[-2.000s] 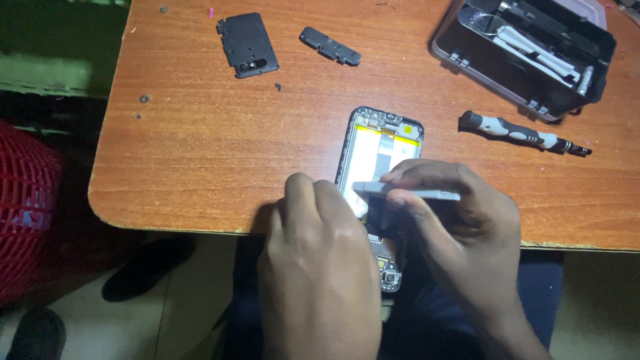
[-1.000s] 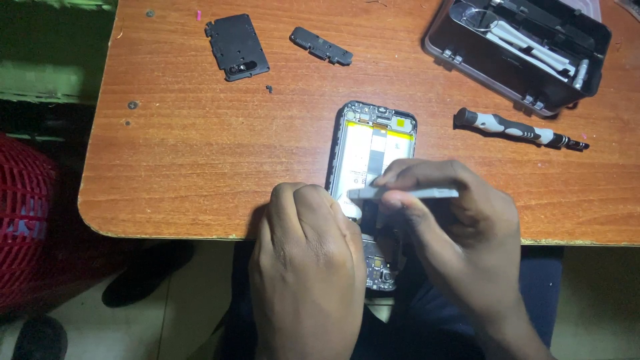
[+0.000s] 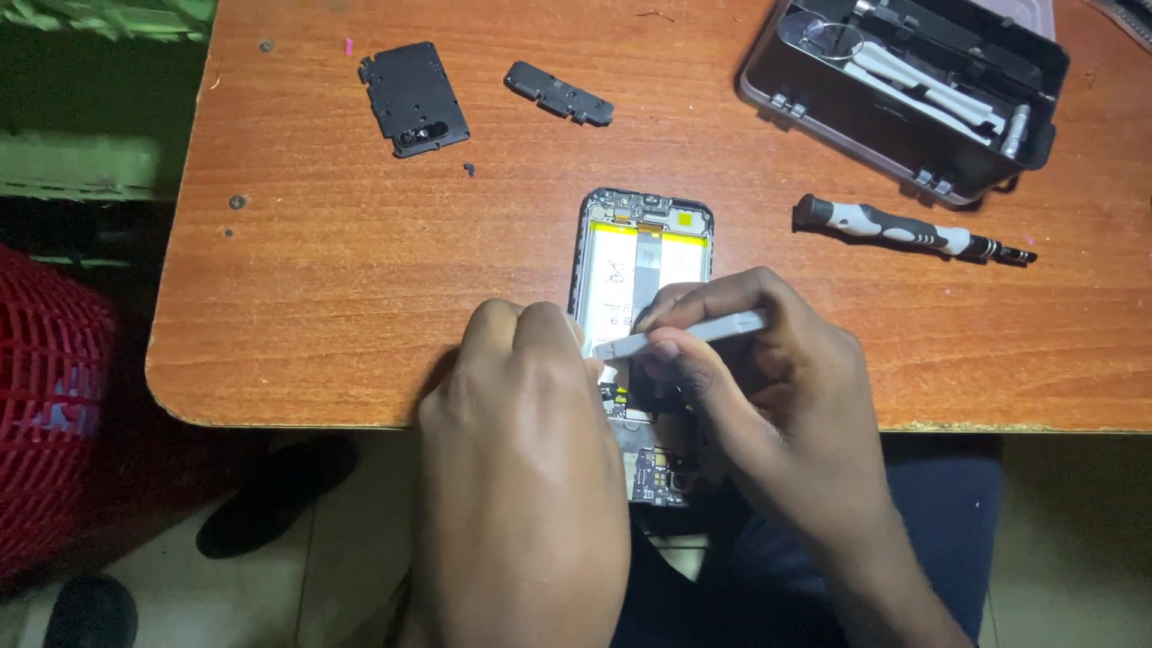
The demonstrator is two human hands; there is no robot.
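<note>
An opened smartphone (image 3: 645, 261), its battery (image 3: 614, 270) and circuit board showing, lies over the table's front edge. My right hand (image 3: 765, 378) pinches a light grey plastic pry tool (image 3: 711, 331) between thumb and fingers, its flat tip pointing left over the lower battery. My left hand (image 3: 531, 432) is at the phone's left side, fingers curled by the tool's tip; what its fingertips grip is hidden. A black plastic inner cover (image 3: 416, 94), a narrow black bracket (image 3: 558, 93) and a small dark part (image 3: 469, 168) lie beyond the phone.
A grey and black precision screwdriver (image 3: 909, 230) lies right of the phone. Behind it stands an open black tool case (image 3: 882, 108) with white plastic tools inside. Screw heads (image 3: 237, 202) show in the wooden tabletop at left. A red plastic basket (image 3: 45, 405) stands beyond the left edge.
The pry tool's tip has shifted a little lower along the battery, close to my left fingers. My right hand keeps its pinch on the tool.
</note>
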